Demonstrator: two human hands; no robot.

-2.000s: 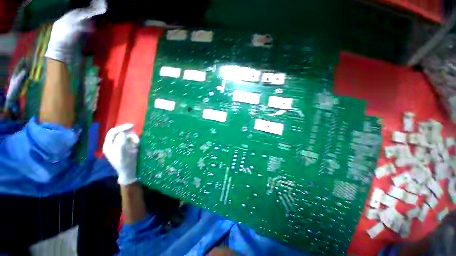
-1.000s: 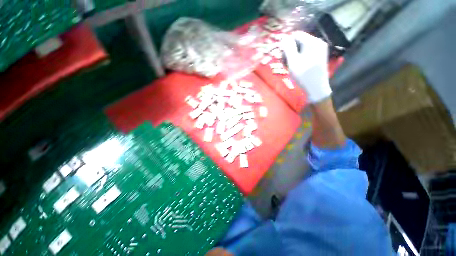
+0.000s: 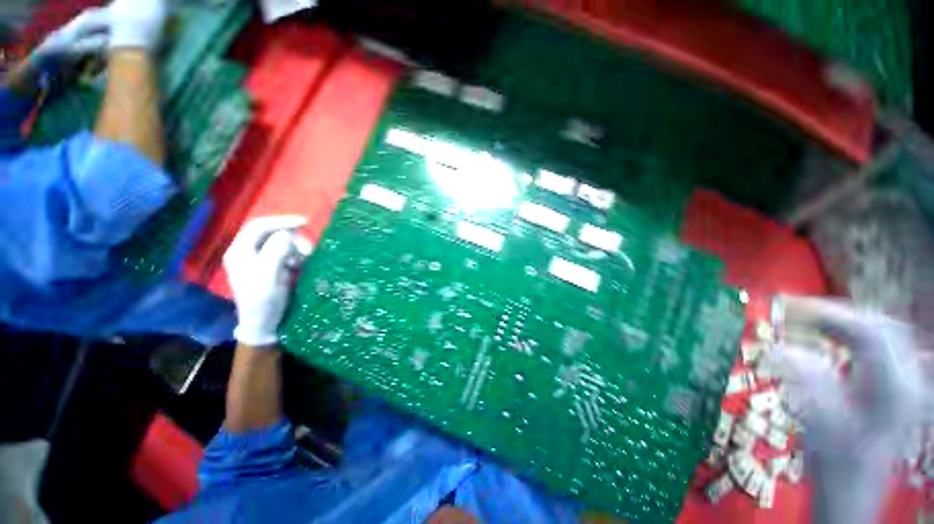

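Observation:
A large green circuit board [image 3: 410, 338] lies in front of me, tilted in view, with several off-white flat parts [image 3: 574, 273] in rough rows on its upper half. A bright glare hides some of them. My left hand [image 3: 264, 271], in a white glove, is at the board's left edge with fingers curled; whether it holds something is unclear. My right hand [image 3: 855, 368], gloved and strongly blurred, is over the loose pile of off-white parts [image 3: 753, 450] beside the board's right edge. Its fingertips are too blurred to show a held part.
A red mat [image 3: 328, 154] shows left of the board. Another person's blue sleeve [image 3: 72, 215] and gloved hands [image 3: 135, 23] are at upper left by another green board [image 3: 210, 113]. A red-edged shelf [image 3: 717, 72] crosses the top. A clear bag [image 3: 871, 235] lies at right.
The view swung right to the loose parts, then back to the board. My right hand has come from the farther parts to the near pile. My left hand is back in view at the board's left edge.

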